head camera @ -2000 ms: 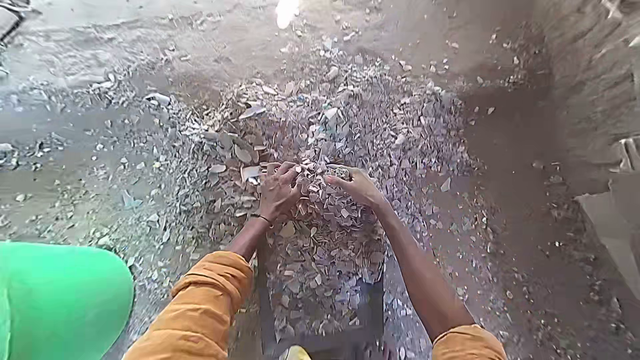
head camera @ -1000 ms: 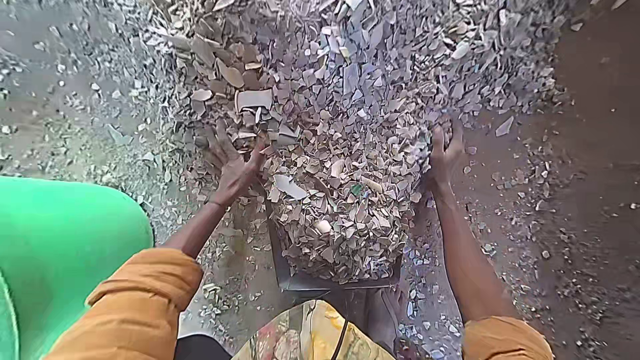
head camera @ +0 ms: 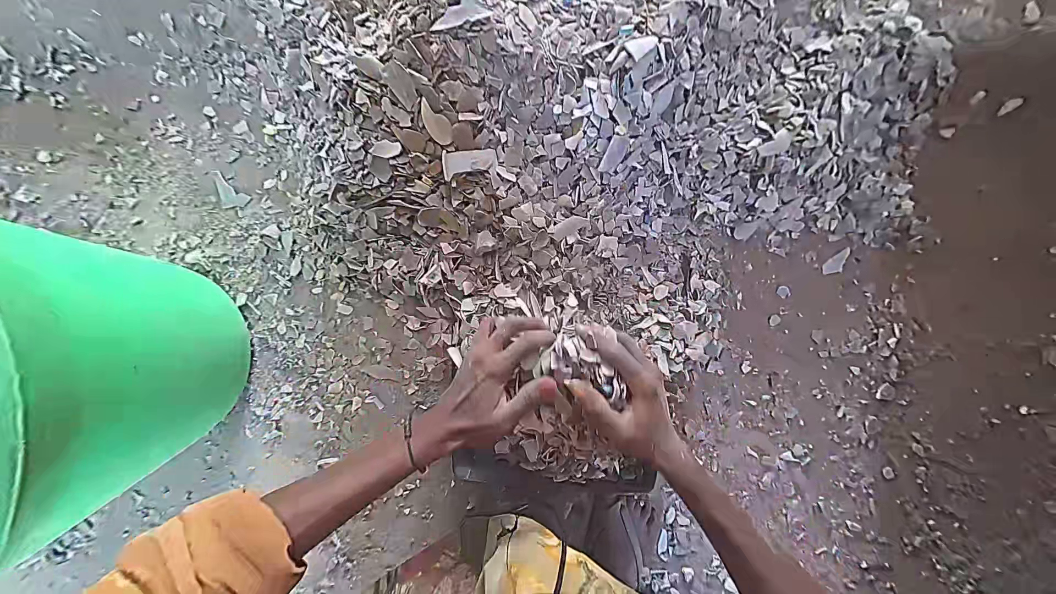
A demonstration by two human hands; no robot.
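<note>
My left hand [head camera: 495,375] and my right hand [head camera: 623,392] face each other with curled fingers around a handful of broken flakes [head camera: 569,355], which look like plastic or shell. Beneath them is a dark pan-like container [head camera: 553,483], whose near edge shows below a heap of the same flakes. The large pile of pale, grey and tan flakes [head camera: 594,165] spreads beyond my hands and runs up to the container. A thin dark band circles my left wrist.
A green rounded container [head camera: 115,371] stands at the left. Loose flakes are scattered over the brown ground [head camera: 990,247] on both sides. Patterned yellow cloth [head camera: 536,561] and a bare foot [head camera: 639,528] show at the bottom, close to the container.
My hands have come together over the container, closing on flakes; one second ago they were apart at its two sides. Two seconds ago they were together in the pile.
</note>
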